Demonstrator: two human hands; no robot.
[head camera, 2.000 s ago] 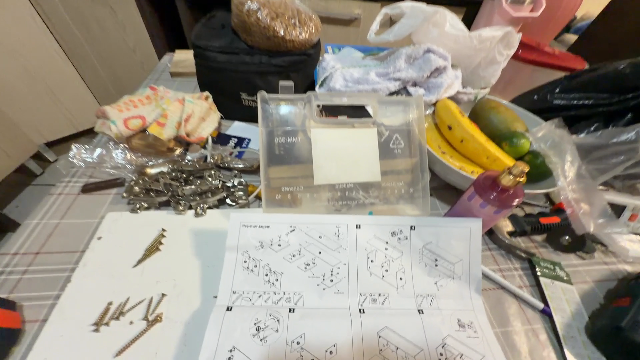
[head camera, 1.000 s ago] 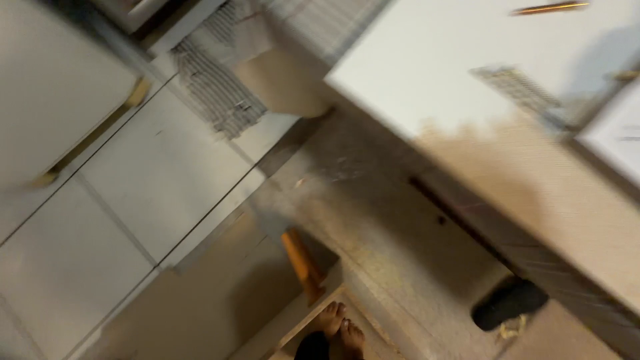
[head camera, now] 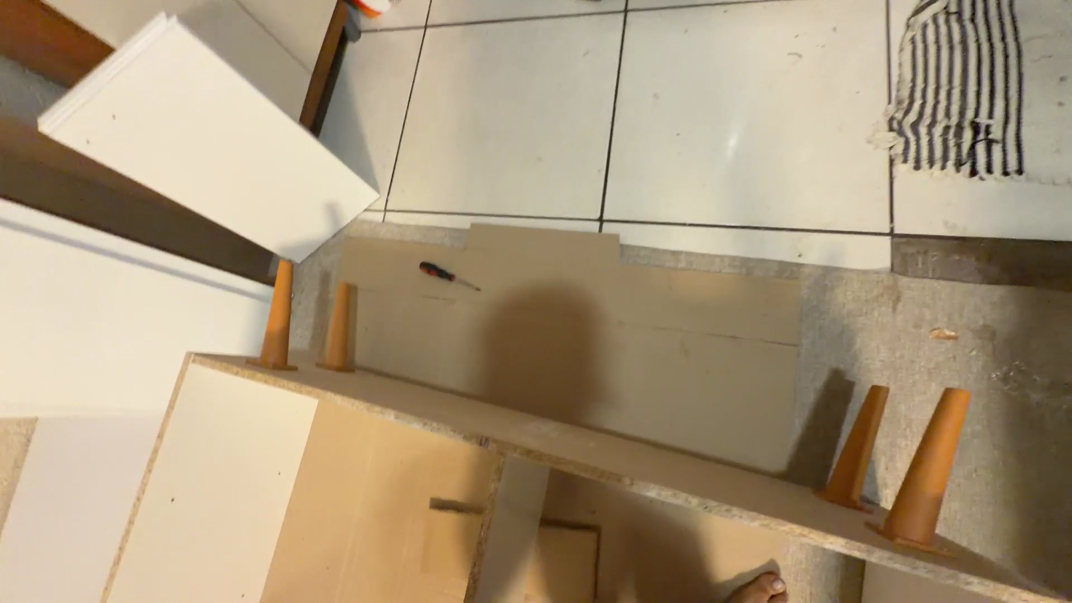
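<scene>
Neither of my hands shows. Below me a particleboard cabinet carcass [head camera: 544,440] lies on the floor, its open side towards me. Tapered orange-brown furniture legs stand out from its outer panel: one leg [head camera: 277,318] and a second leg [head camera: 339,328] near the left end, a third leg [head camera: 858,448] and a fourth leg [head camera: 930,469] near the right end. A screwdriver with a black and red handle [head camera: 437,271] rests on flattened cardboard [head camera: 695,368] beyond the carcass.
White panels [head camera: 209,142] are stacked at the upper left, with another large white panel [head camera: 109,327] below them. A striped cloth [head camera: 959,92] lies on the white tiles [head camera: 737,117] at the upper right. A bare foot [head camera: 760,589] shows at the bottom edge.
The view has swung from the table, with its instruction sheet and screws, down to the floor and the cabinet carcass.
</scene>
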